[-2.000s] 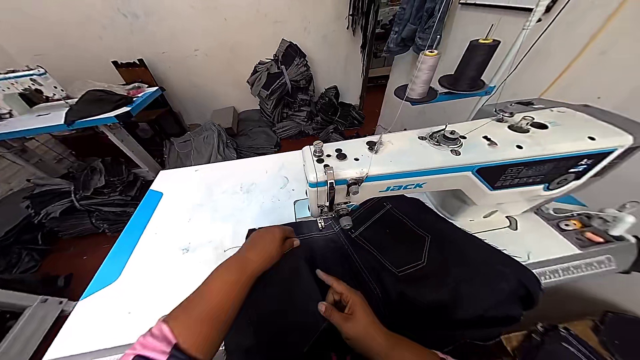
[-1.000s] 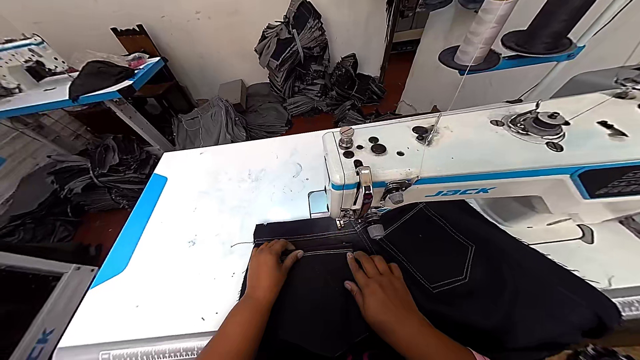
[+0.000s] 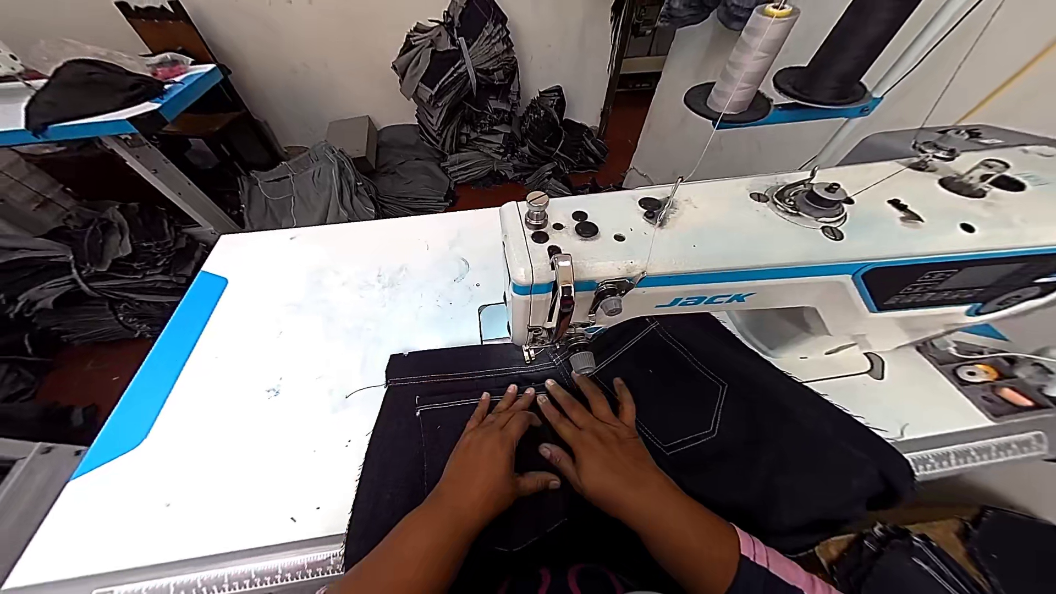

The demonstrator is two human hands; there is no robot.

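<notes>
A dark denim trouser panel (image 3: 784,445) with pale stitched back pockets lies across the table under the Jack sewing machine (image 3: 685,280). The presser foot (image 3: 530,353) is over its seamed upper edge. My left hand (image 3: 495,454) rests on the left pocket, fingers spread and pointing at the foot. Right beside it, my right hand (image 3: 598,445) presses flat on the cloth, its fingertips just below the needle area. Neither hand grips the cloth. A loose thread (image 3: 363,389) trails off the panel's left edge. Whether the needle is in the cloth cannot be seen.
The white sewing table (image 3: 330,322) extends left, with a ruler strip (image 3: 247,573) along its front. A pale thread cone (image 3: 752,62) and a black one (image 3: 854,41) stand behind the machine. A parts tray (image 3: 990,379) sits at right. Bundled garments (image 3: 462,74) lie beyond the table.
Both hands have come close together on the cloth; a second ago they lay farther apart. The cloth's left end lies farther out from the presser foot than two seconds ago. The view has shifted.
</notes>
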